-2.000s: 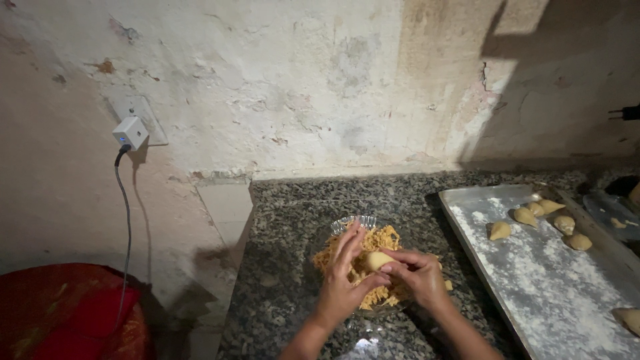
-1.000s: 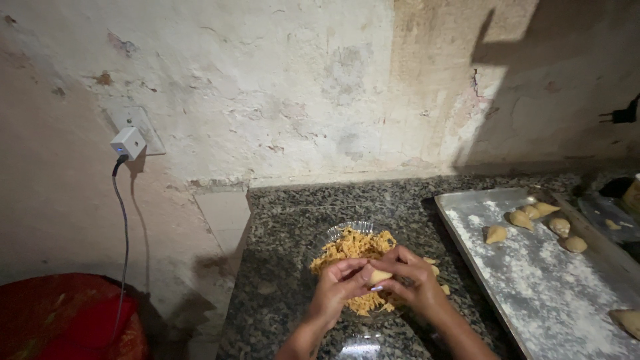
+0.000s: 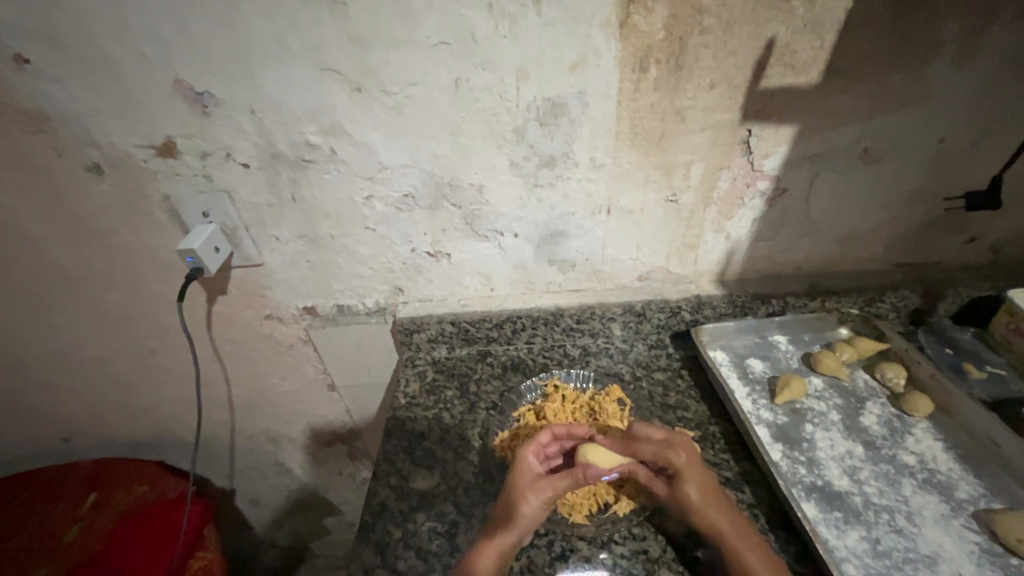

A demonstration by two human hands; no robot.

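A pale piece of dough [image 3: 602,456] is held between my two hands, above a clear glass dish [image 3: 558,382] heaped with shredded orange filling [image 3: 572,406]. My left hand [image 3: 546,474] grips the dough from the left, thumb below it and fingers curled behind. From the right, my right hand [image 3: 668,470] closes on the same piece with its fingertips. To the right lies a floured metal baking tray [image 3: 724,400] bearing several shaped dough pieces, some teardrop-shaped, such as one dough piece [image 3: 790,389] near its left side. The inside of the held dough cannot be seen.
The granite counter [image 3: 448,400] meets a peeling wall. A white charger [image 3: 205,250] with a hanging cable [image 3: 192,360] is in the outlet at left. A red round object [image 3: 104,520] stands lower left. A black plug [image 3: 980,198] hangs at right, above a clear plastic lid or tray [image 3: 964,360].
Two seconds ago my left fingers were extended upward beside the dough; now they curl around it. Both hands stay over the dish, holding the dough.
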